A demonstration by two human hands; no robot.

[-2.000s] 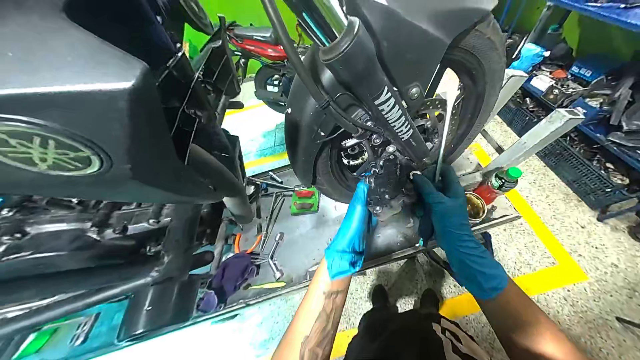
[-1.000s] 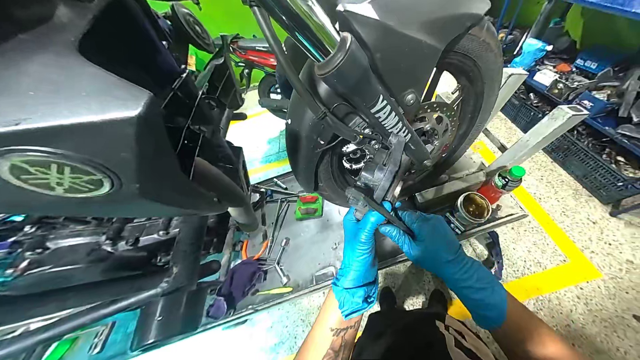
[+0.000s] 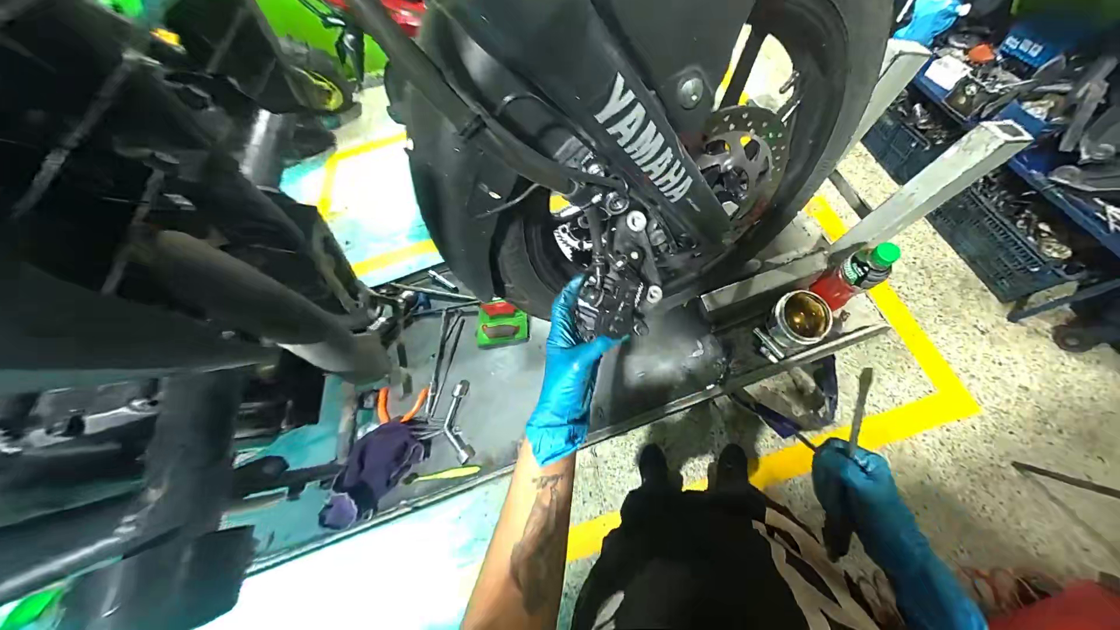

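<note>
My left hand, in a blue glove, holds a black brake caliper beside the front wheel of a Yamaha motorcycle. The caliper hangs below the lower end of the fork leg. To the right of the wheel's hub area shows the drilled brake disc. Low at the right, away from the wheel, my right hand, also gloved, is closed around a long flat tool, whose exact kind I cannot tell. A second dark piece shows beneath that hand.
An open can of amber liquid and a red bottle with green cap stand on the lift's right end. Wrenches, a dark cloth and a green and red box lie on the platform. Crates of parts stand right.
My right hand has moved from the caliper down to the right, away from the wheel. My left hand is still at the caliper. The view has shifted closer to the wheel.
</note>
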